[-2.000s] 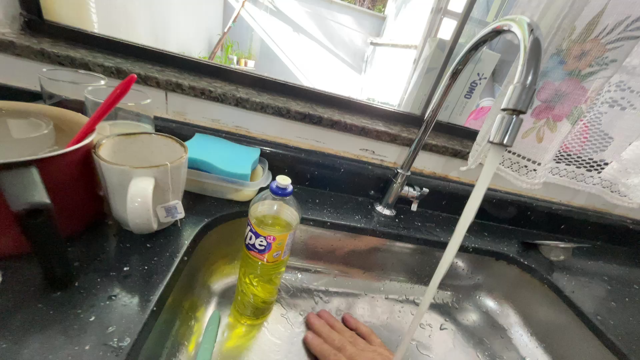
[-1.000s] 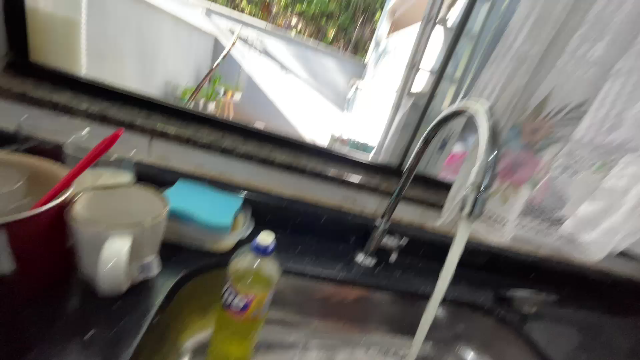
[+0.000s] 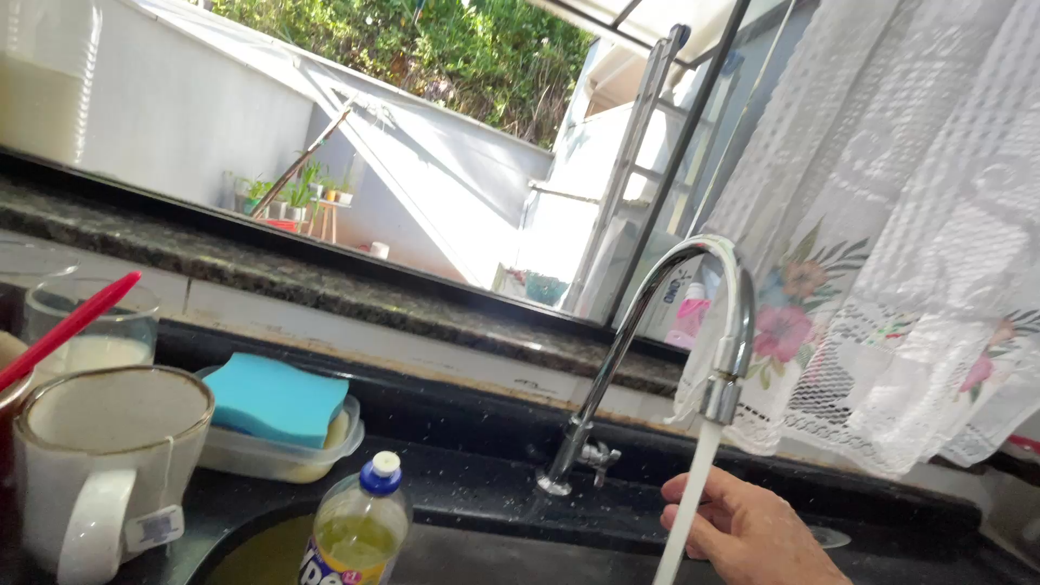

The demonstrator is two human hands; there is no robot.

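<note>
Water (image 3: 687, 504) runs from the chrome gooseneck faucet (image 3: 735, 341). Behind and beside the stream is my right hand (image 3: 751, 528), fingers bent toward the left, near the faucet's tap handle (image 3: 600, 457) but with a gap between them. It appears to hold nothing. My left hand is out of view. A bottle of yellow dish soap (image 3: 357, 536) with a blue and white cap stands at the left of the steel sink (image 3: 487, 556). A blue sponge (image 3: 276, 398) rests on a clear plastic tub (image 3: 349, 435) behind the bottle.
At the left stand a white mug (image 3: 106, 455) with a tea bag tag, a drinking glass (image 3: 97, 333) and a red-handled utensil (image 3: 73, 325). A granite window sill (image 3: 325, 301) runs behind the faucet. A lace curtain (image 3: 918, 244) hangs at the right.
A hand lay low in the sink two seconds ago; now my right hand is up beside the water stream. The water keeps running. The view has tilted upward.
</note>
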